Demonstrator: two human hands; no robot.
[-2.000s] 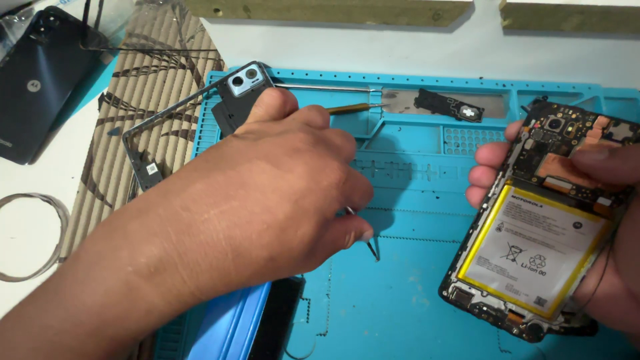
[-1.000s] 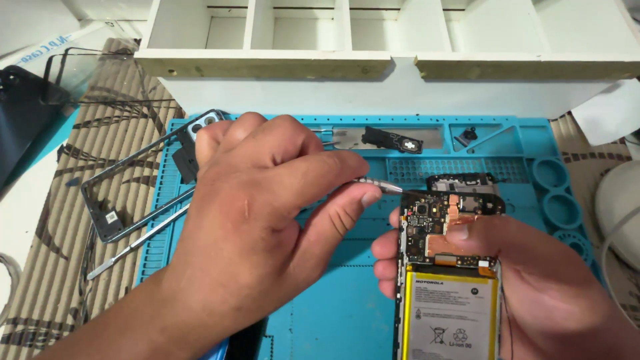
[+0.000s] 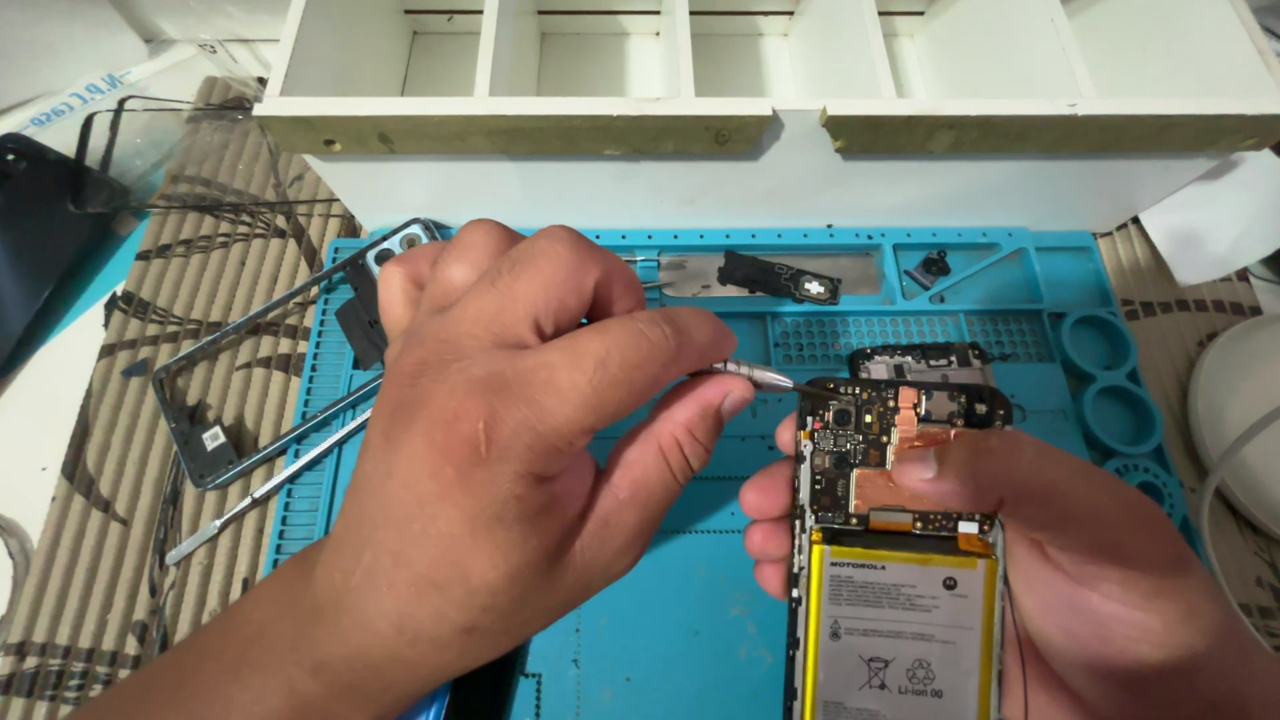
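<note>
My left hand (image 3: 540, 430) pinches a slim metal tool (image 3: 755, 377) between thumb and index finger. Its thin tip meets the upper left corner of an opened Motorola smartphone's circuit board (image 3: 832, 455). My right hand (image 3: 1080, 560) holds that phone, its thumb on the copper-coloured shielding (image 3: 885, 490) and its fingers along the left edge. Below the board lies the grey battery (image 3: 900, 630) with yellow edging. Behind the phone's top, another dark phone part (image 3: 920, 362) rests on the blue repair mat (image 3: 680, 600). Whether the tip sits in a screw or under a part cannot be told.
A phone frame with camera rings (image 3: 205, 450) and a double-ended metal spudger (image 3: 265, 490) lie at left. A black phone part (image 3: 780, 278) and a small camera-like module (image 3: 932, 268) sit in the mat's trays. A white compartment shelf (image 3: 690, 180) stands behind; a dark phone (image 3: 45, 240) lies far left.
My left hand has brought the tool to the phone's top left corner. The earliest frame shows that hand farther from the phone, near the phone frame. The view has shifted to show the shelf.
</note>
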